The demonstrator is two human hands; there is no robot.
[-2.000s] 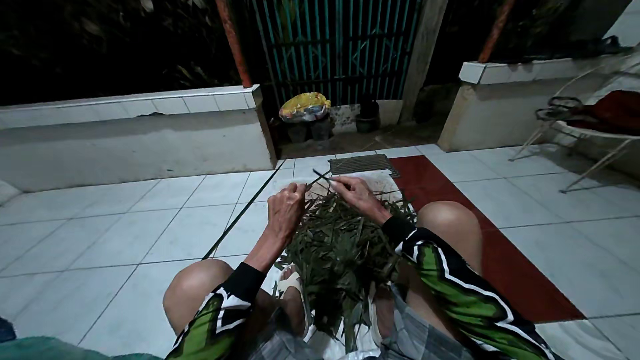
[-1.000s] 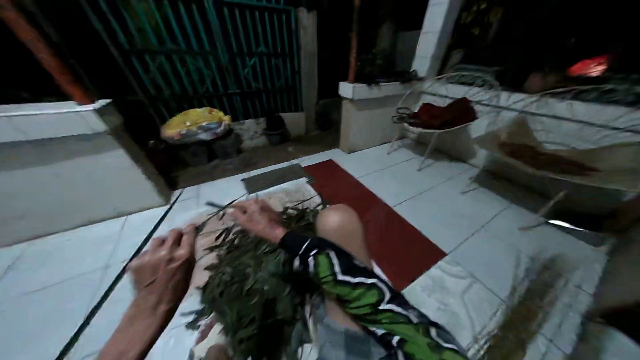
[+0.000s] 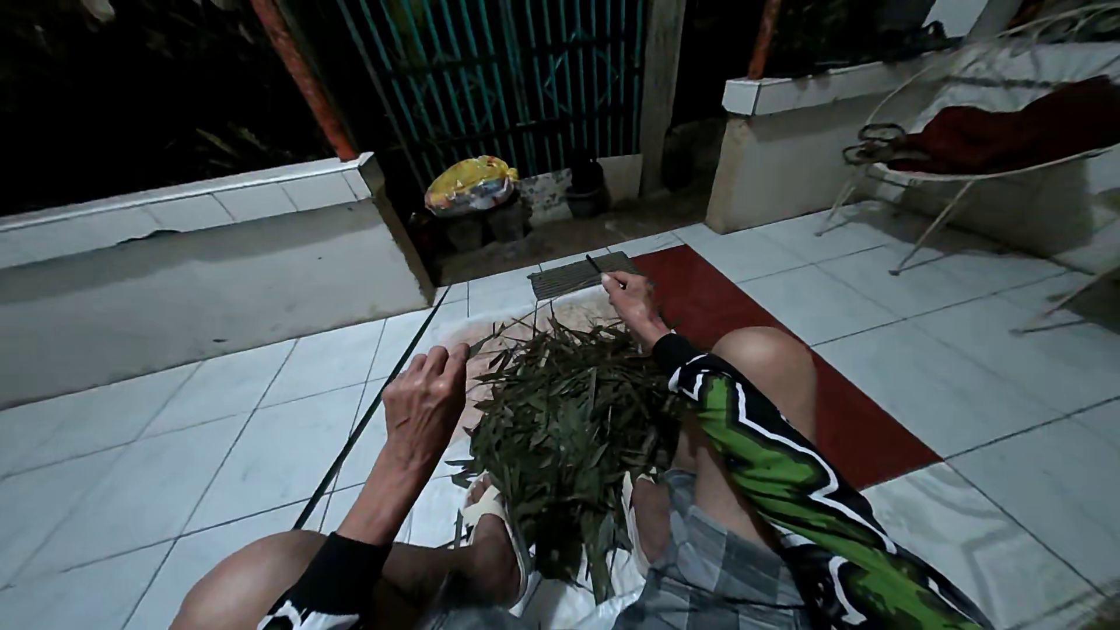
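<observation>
A heap of dark green cut leaf pieces (image 3: 569,420) lies on a pale sheet (image 3: 499,328) between my feet. My left hand (image 3: 429,389) is closed at the heap's upper left, gripping the end of a long dark leaf strip (image 3: 376,402) that runs down to the left across the tiles; a short dark piece shows by its fingers. My right hand (image 3: 630,302), above the heap's upper right, pinches a small dark thin object (image 3: 593,262), too small to tell whether it is a blade or a leaf piece.
Beyond the sheet lie a grey ribbed mat (image 3: 560,278) and a red floor strip (image 3: 787,376). A yellow plastic bag (image 3: 472,184) sits on pots near the teal metal gate (image 3: 542,87). Low walls (image 3: 210,271) flank the opening. A metal chair (image 3: 954,175) at right holds red cloth.
Two seconds ago my hands were close together over the heap; now they are well apart, the left lower. The view swung right and partly back.
</observation>
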